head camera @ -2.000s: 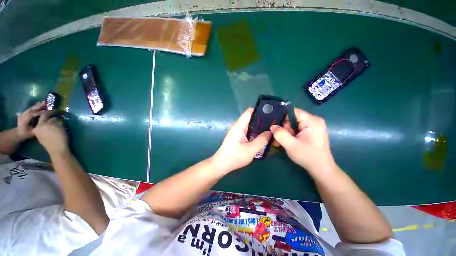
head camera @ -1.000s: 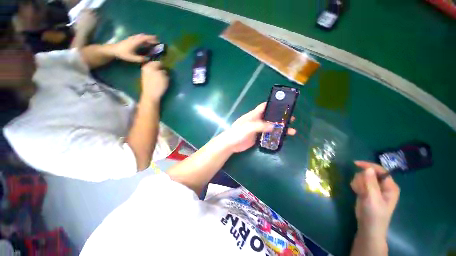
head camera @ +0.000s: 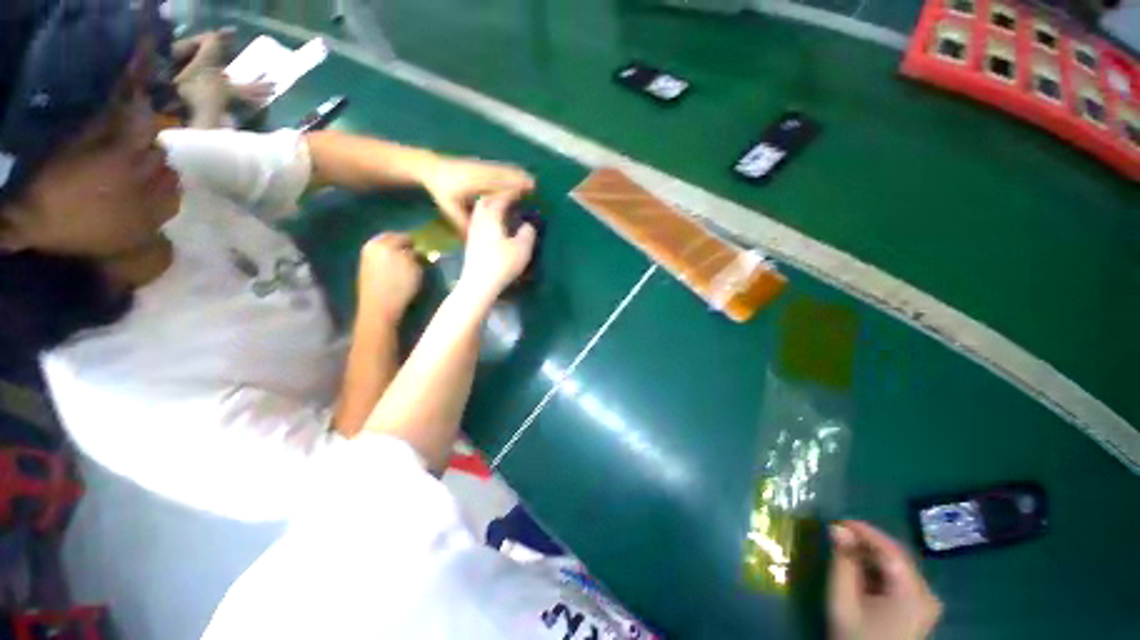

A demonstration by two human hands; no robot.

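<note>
My left hand (head camera: 498, 250) reaches far to the left, beside the other worker's hand. A dark, blurred phone housing (head camera: 533, 233) is at its fingers and mostly hidden; the grip cannot be made out. My right hand (head camera: 883, 590) is low at the right, fingers closed on a dark, blurred slim tool, likely the tweezers (head camera: 810, 578). A black phone housing (head camera: 979, 518) with a silvery board end lies right of my right hand. A shiny clear film (head camera: 806, 444) lies on the green bench above it, with yellow-green tape patches (head camera: 820, 343) at its ends.
A worker (head camera: 188, 338) sits at the left, one hand (head camera: 473, 185) beside mine. A long orange-brown strip pack (head camera: 675, 240) lies before the pale divider (head camera: 903, 323). Beyond are two phone housings (head camera: 775, 146) (head camera: 653, 83) and a red-orange parts tray (head camera: 1025, 75).
The view has swung left and up. My left hand has moved from mid-bench to the neighbour's side, and its phone is now mostly hidden. The worker's arm reaches towards my hand. The red-orange tray has appeared.
</note>
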